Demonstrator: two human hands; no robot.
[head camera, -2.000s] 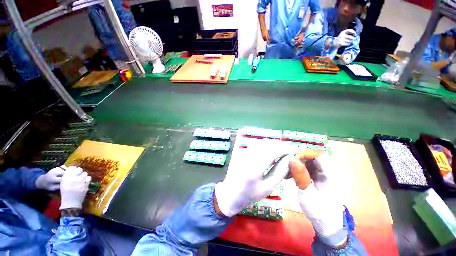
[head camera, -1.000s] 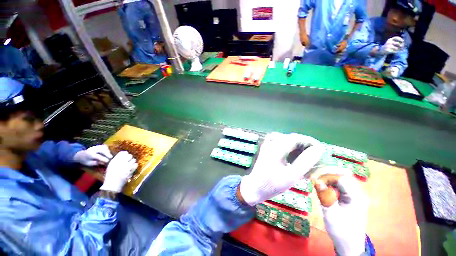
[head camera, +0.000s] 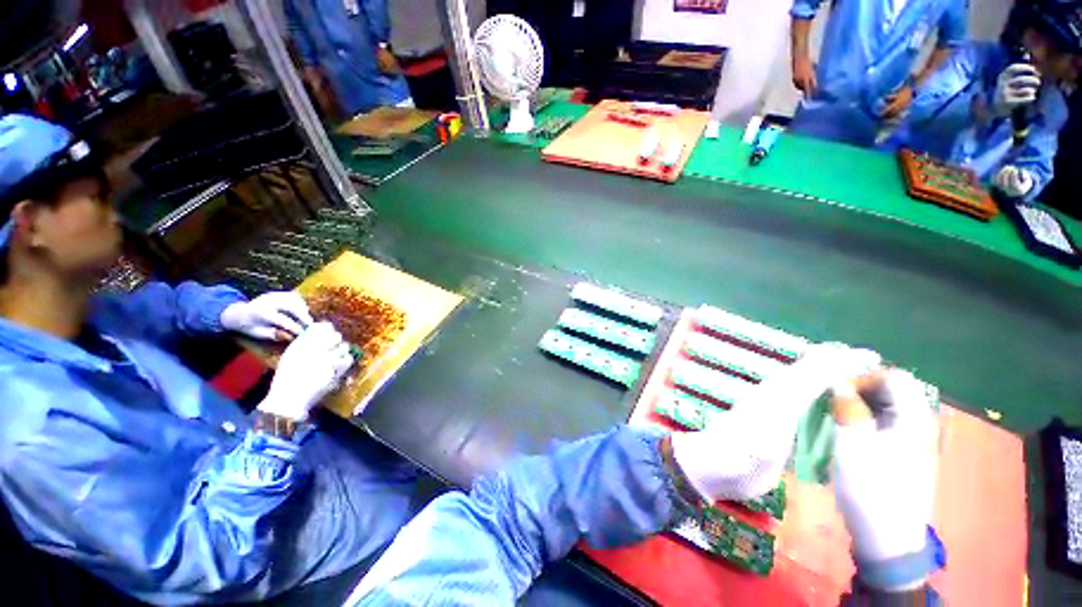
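My left hand (head camera: 753, 433), in a white glove, reaches over the board rows with its fingertips close to my right hand; its grip is hidden. My right hand (head camera: 890, 468), gloved with some bare fingertips and a blue band at the cuff, is closed by a pale green strip (head camera: 816, 439) that hangs between the hands. Rows of green circuit board strips (head camera: 726, 358) lie on the red mat (head camera: 949, 522). Another board strip (head camera: 733, 543) lies near the mat's front edge, below my left hand.
Three board strips (head camera: 609, 327) lie on the dark green belt (head camera: 475, 403) left of the mat. A neighbour works at a yellow board (head camera: 415, 296) at left. A black parts tray (head camera: 1062, 498) is at the right edge. People and an orange board (head camera: 629, 136) are across the line.
The view has turned right-to-left, so the neighbour shows more fully and the parts trays slide out at right. The pale green strip now shows between my hands.
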